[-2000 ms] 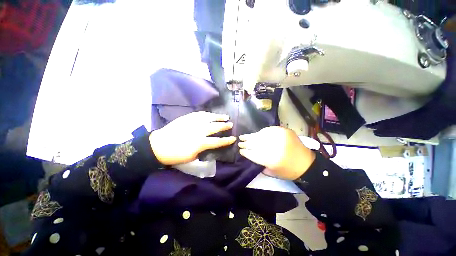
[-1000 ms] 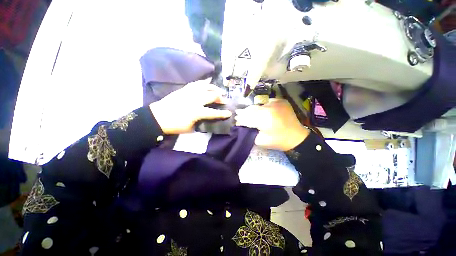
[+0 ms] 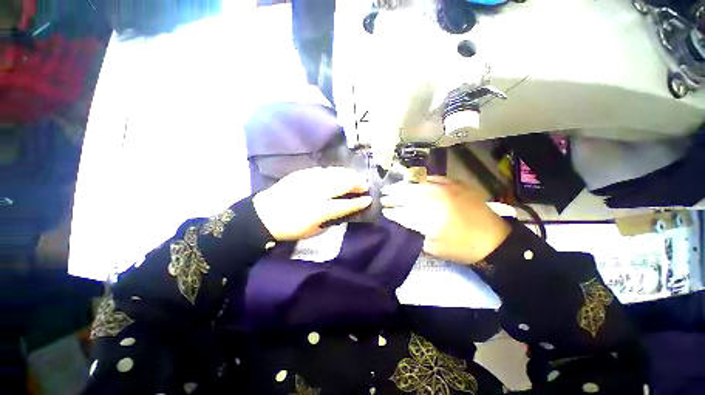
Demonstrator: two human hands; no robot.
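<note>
Dark purple cloth (image 3: 325, 285) lies from my lap up to the needle area, with a paler violet fold (image 3: 290, 135) left of the machine head. My left hand (image 3: 313, 202) lies on the cloth, fingertips just below the presser foot (image 3: 379, 162). My right hand (image 3: 444, 216) is close on the right, fingers bent on the cloth edge near the foot. The cloth under the fingertips is partly hidden and blurred by glare. The cream-white sewing machine (image 3: 556, 77) stands over the work.
A phone with a pink screen (image 3: 532, 171) lies under the machine arm, partly behind dark cloth strips. Scissors (image 3: 533, 220) show beside it. Dark cloth (image 3: 657, 185) hangs at the right of the arm. A red basket (image 3: 46, 77) is at the upper left. The white table (image 3: 178, 139) is overexposed.
Both hands have moved up close to the presser foot since the oldest frame, and the cloth between them has bunched below. The camera view has shifted slightly.
</note>
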